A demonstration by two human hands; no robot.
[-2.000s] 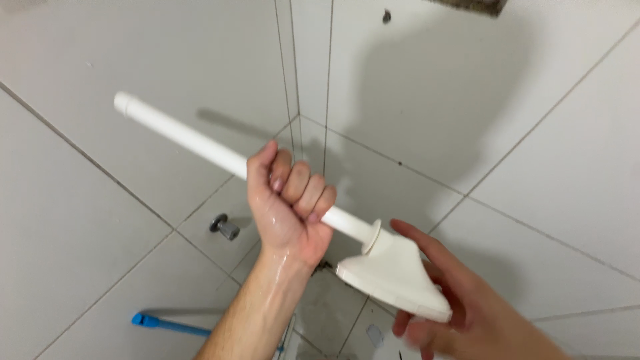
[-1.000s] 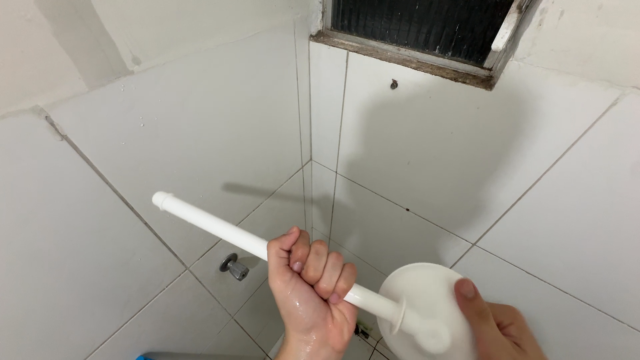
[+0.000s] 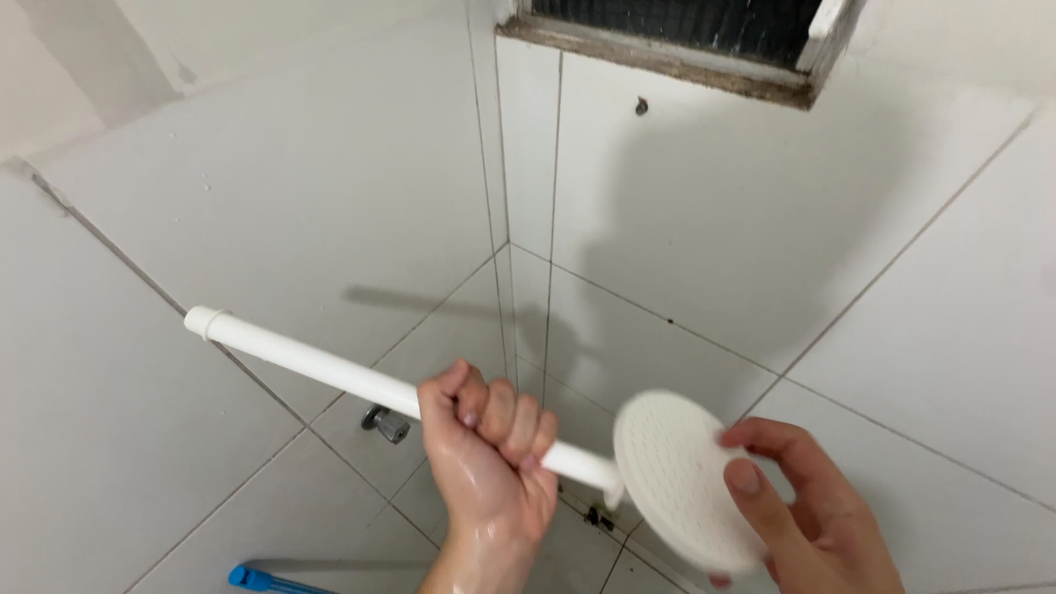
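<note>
My left hand (image 3: 495,445), wet at the palm and wrist, is closed around a white plastic shower arm (image 3: 313,355) that slants from upper left to lower right. At the lower right end of the pipe is a round white shower head (image 3: 685,478), its perforated face turned toward me. My right hand (image 3: 792,495) grips the right edge of the shower head between thumb and fingers. Whether the head is still joined to the pipe is hidden behind its disc. A collar rings the pipe's upper left end.
A metal valve (image 3: 386,423) juts from the tiled left wall behind the pipe. At the bottom left lies a blue-ended handle (image 3: 252,577). A window with a worn frame (image 3: 660,62) is at the top, above a small hole or fitting (image 3: 642,106) in the wall.
The shower head has turned from showing its side, then its back, to showing its perforated face. My right hand has shifted its hold on the rim. My left hand keeps its grip.
</note>
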